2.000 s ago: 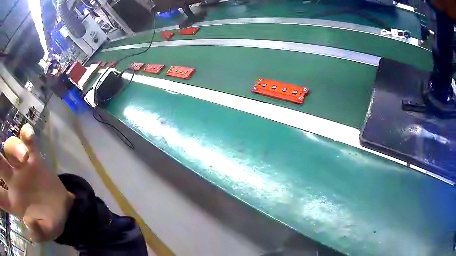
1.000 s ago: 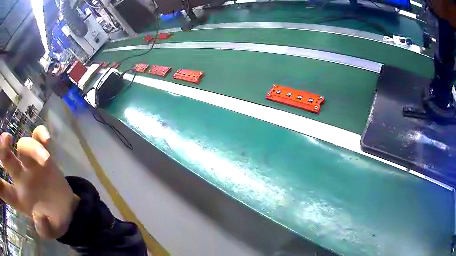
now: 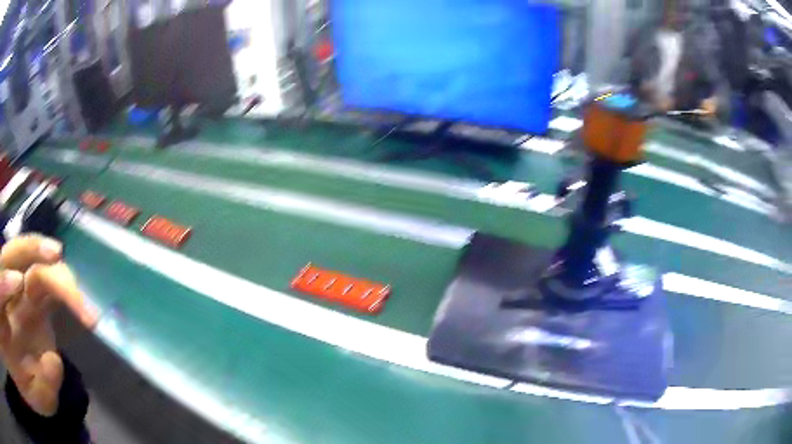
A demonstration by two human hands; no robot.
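Note:
A red carrier (image 3: 340, 288) with a row of small parts lies on the green bench (image 3: 234, 260), left of the black microscope base plate (image 3: 556, 342). The digital microscope (image 3: 599, 191) stands upright on the plate, with an orange band and blue top. No carrier shows under it. My left hand (image 3: 36, 303) is raised at the left edge, fingers curled and apart, with nothing seen in it; it is partly cut off and blurred. It is away from the carrier. My right hand is not in view.
More red carriers (image 3: 165, 230) lie in a line at the left. A monitor (image 3: 447, 61) with a plain blue screen stands behind the microscope. A dark screen (image 3: 182, 61) stands at the back left. A person (image 3: 673, 69) is at the back right. Pale strips run along the bench.
The view has swung right and up, so the whole microscope and the monitor now show. The carriers appear further left in the picture. My left hand stays raised at the left edge.

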